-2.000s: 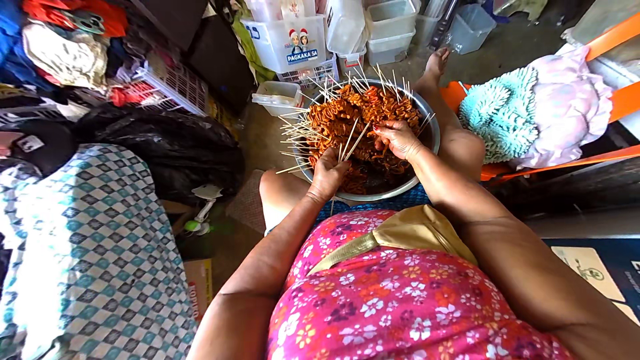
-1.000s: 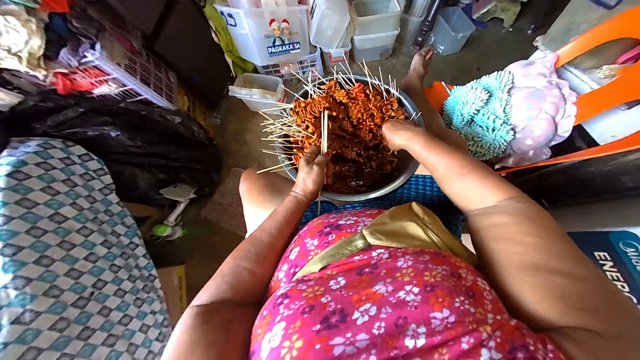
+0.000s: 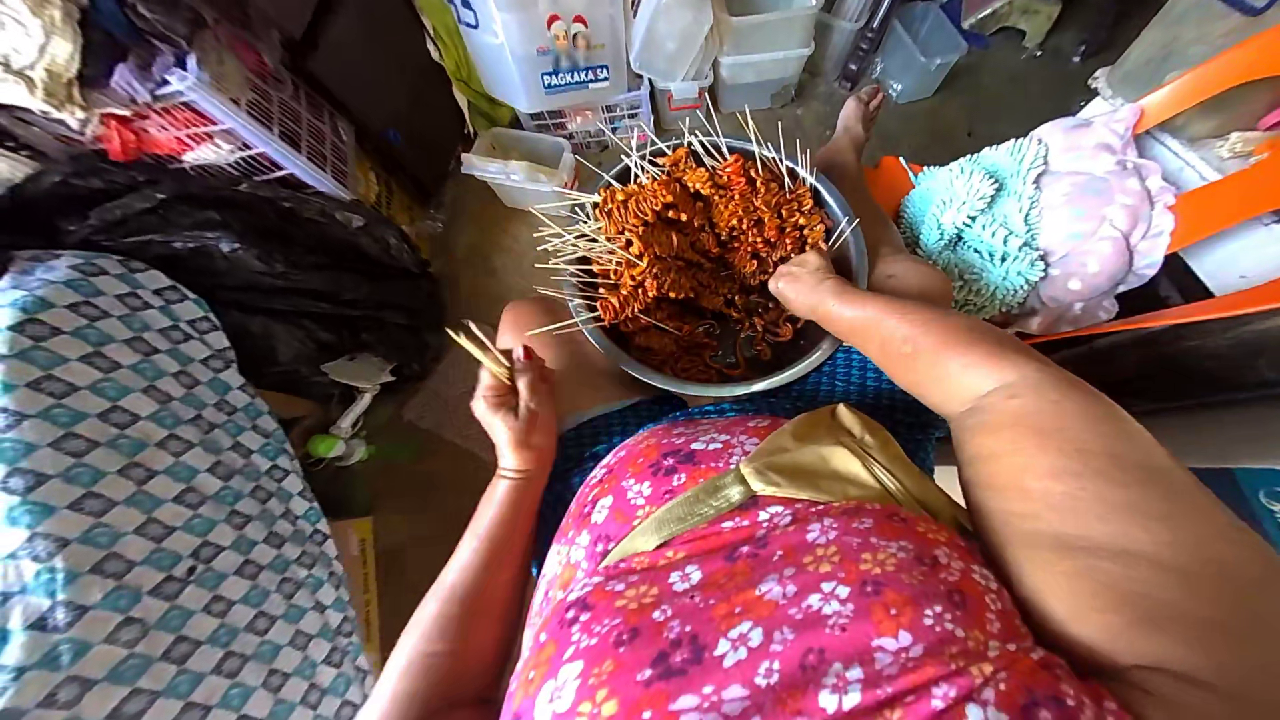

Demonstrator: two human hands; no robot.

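Note:
A round metal basin (image 3: 715,385) sits between my legs, holding skewered strips of reddish-brown marinated meat (image 3: 690,235), probably intestines, in dark liquid. Many bamboo sticks point outward over its left and far rims. To the left of the basin, above my knee, my left hand (image 3: 515,410) grips a small bundle of bare bamboo sticks (image 3: 482,352). My right hand (image 3: 805,283) is at the basin's right inner side, against the meat; its fingertips are hidden, so what it holds cannot be made out. Thin stick ends show just beyond it.
Plastic tubs (image 3: 765,75) and an open clear container (image 3: 520,165) stand beyond the basin. An orange chair (image 3: 1225,200) with a turquoise shaggy cloth (image 3: 970,230) is at right. At left are a black plastic bag (image 3: 230,260), a crate (image 3: 270,120) and a checkered cover (image 3: 130,480).
My left hand has moved left, away from over the basin, with bamboo sticks in it. My right hand, over the middle of the meat earlier, is now at the basin's right side.

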